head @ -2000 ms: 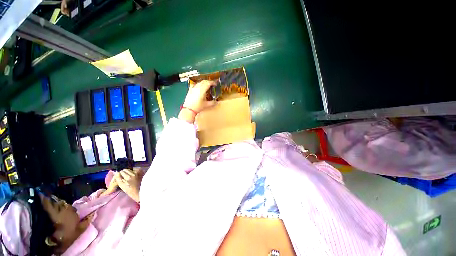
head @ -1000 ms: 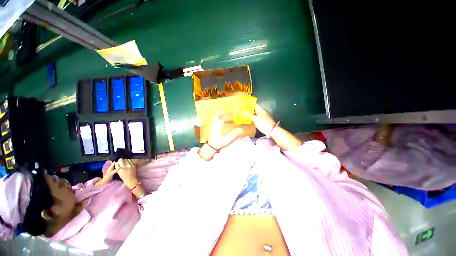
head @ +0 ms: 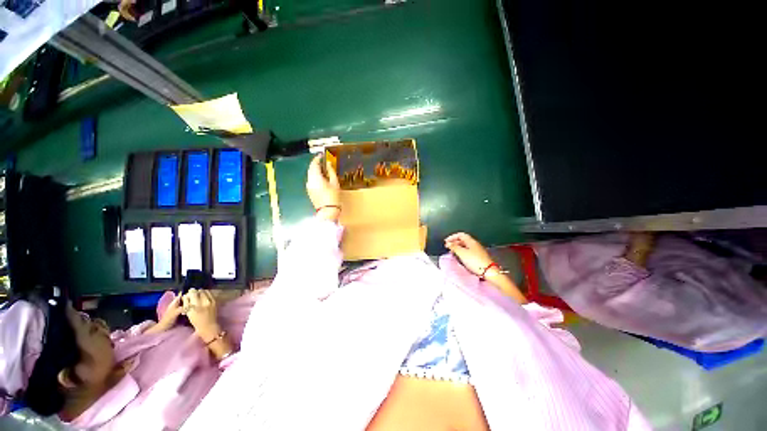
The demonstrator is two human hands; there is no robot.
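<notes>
An open tan cardboard box [head: 376, 220] lies on the green bench in front of me, its flap folded toward me. Thin dark flat parts with orange-amber tips [head: 394, 172] stand in rows in its far section. My left hand [head: 323, 183] is at the box's left side, with its fingers around the left wall near the far corner. My right hand [head: 471, 253] is to the right of the flap at the bench's near edge, apart from the box. Its fingers are curled, and whether it holds anything is too small to tell.
Black trays [head: 187, 217] with blue-screen and white-screen phones lie left. A person [head: 126, 362] in pink sits beside them. A post with a yellow note [head: 213, 114] and a white power strip [head: 323, 144] stand behind. A black-covered enclosure [head: 647, 109] is right, another pink sleeve [head: 647, 286] below it.
My left hand has moved from the flap to the box's left wall. My right hand has left the flap and moved right and down. A bright yellow patch on the flap is gone.
</notes>
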